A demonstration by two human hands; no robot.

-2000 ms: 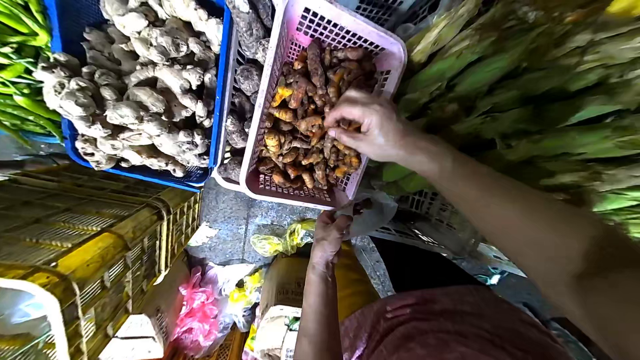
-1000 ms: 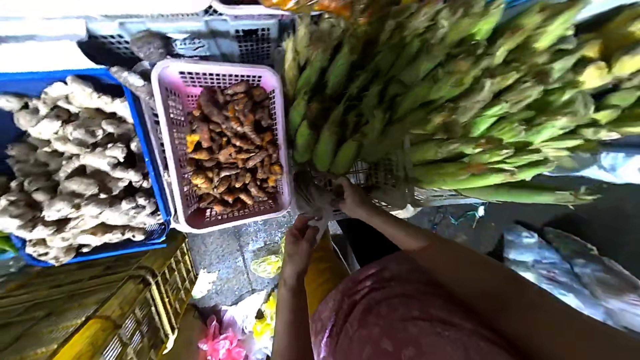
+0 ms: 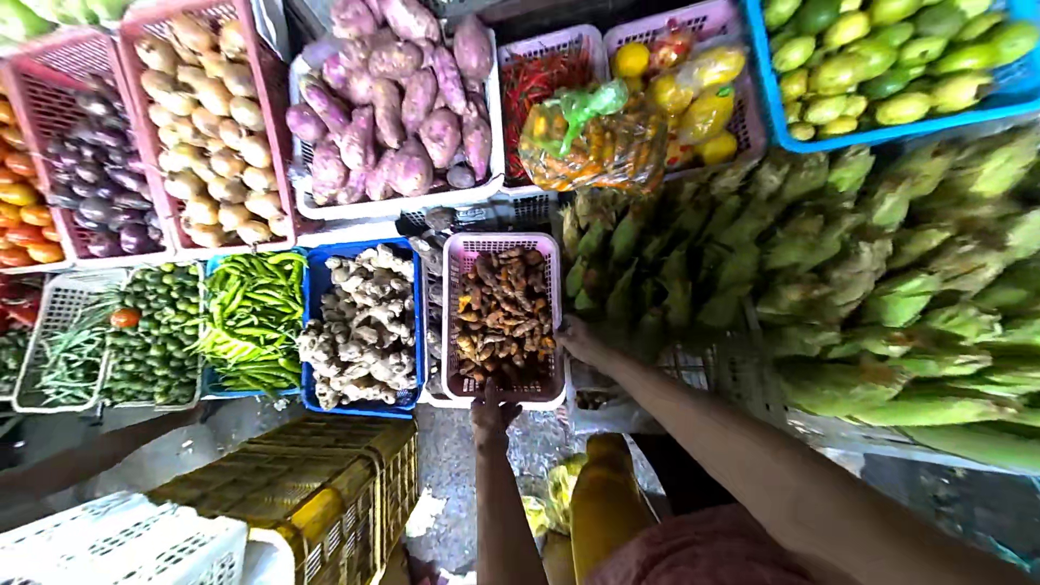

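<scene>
A pink plastic basket (image 3: 552, 276) holds a heap of turmeric roots (image 3: 505, 313). My left hand (image 3: 492, 413) is at the basket's near edge, its fingers over the rim; how firmly they close is not plain. At the basket's right side, my right hand (image 3: 578, 340) touches or nearly touches the rim, its fingertips partly hidden. Left of the basket stands a blue crate (image 3: 419, 341) of ginger roots (image 3: 366, 325). Husked ears of corn (image 3: 691, 252) lie heaped to the right.
Behind are purple sweet potatoes (image 3: 390, 106), red chillies (image 3: 540, 81) and a blue crate (image 3: 776, 89) of green citrus fruit. Green chillies (image 3: 252, 317) lie farther left. A yellow woven basket (image 3: 325, 479) stands near on the left. Another person's arm (image 3: 89, 455) reaches in at the left edge.
My hands, together beside the basket's near right corner a second ago, are now apart, at its near edge and right side. The view has shifted to take in more crates.
</scene>
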